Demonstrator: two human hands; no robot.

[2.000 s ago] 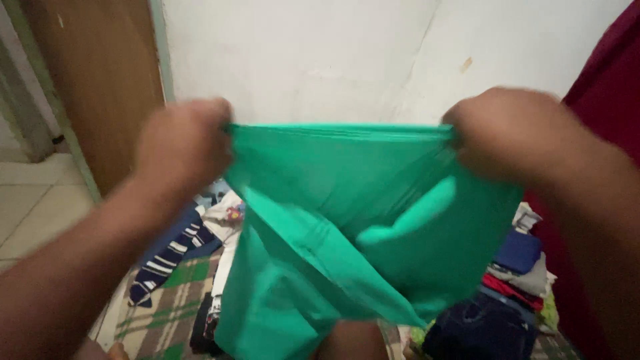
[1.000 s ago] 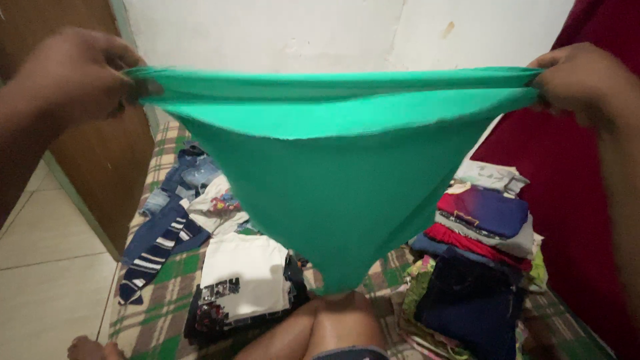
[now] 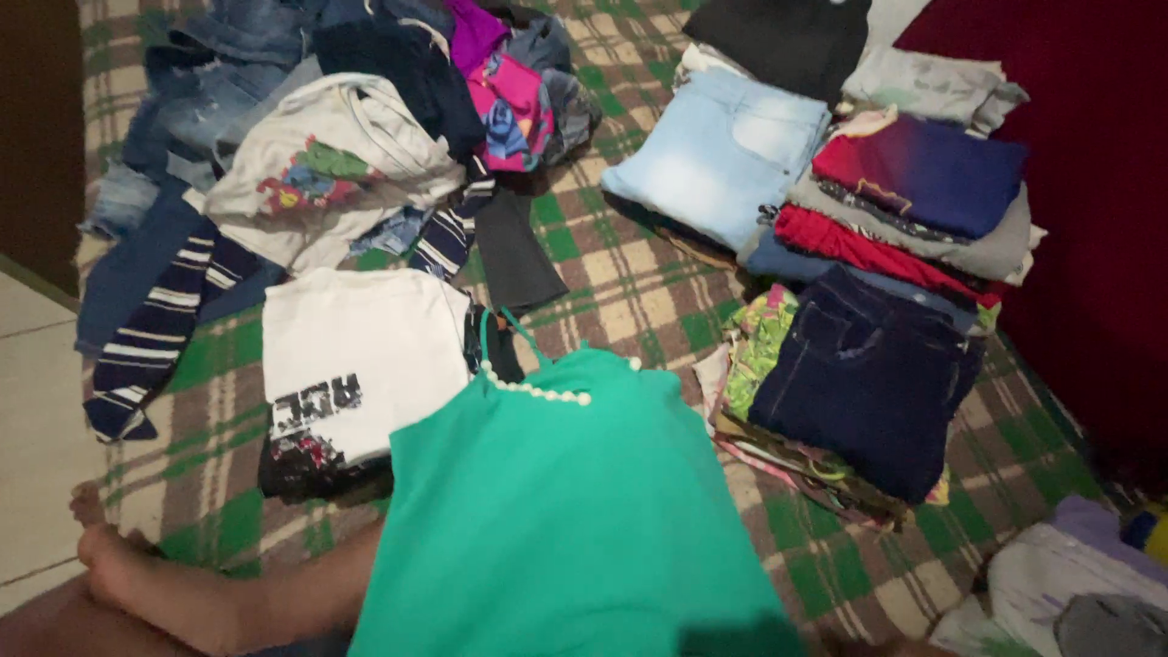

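A green sleeveless top [image 3: 566,511] with thin straps and a row of white beads at its neckline lies spread over my lap, its straps pointing away from me. Its lower end runs out of the bottom of the view. Neither of my hands can be made out; a bit of skin shows at the bottom edge right of the top, too little to tell what it is. Left of the top is a folded white T-shirt [image 3: 365,356] with dark print, on a dark garment. To its right, folded dark blue jeans [image 3: 858,383] rest on a stack of clothes.
A plaid blanket [image 3: 611,265] covers the bed. Loose clothes, with jeans and a white printed shirt [image 3: 310,182], lie at the upper left. Folded light blue jeans [image 3: 721,155] and a stack with a red and blue garment [image 3: 922,173] are at the upper right. My bare leg [image 3: 246,602] extends leftward.
Both hands held the green top stretched up by its edge; now it lies down over my lap and the hands are out of sight. The view has tilted down.
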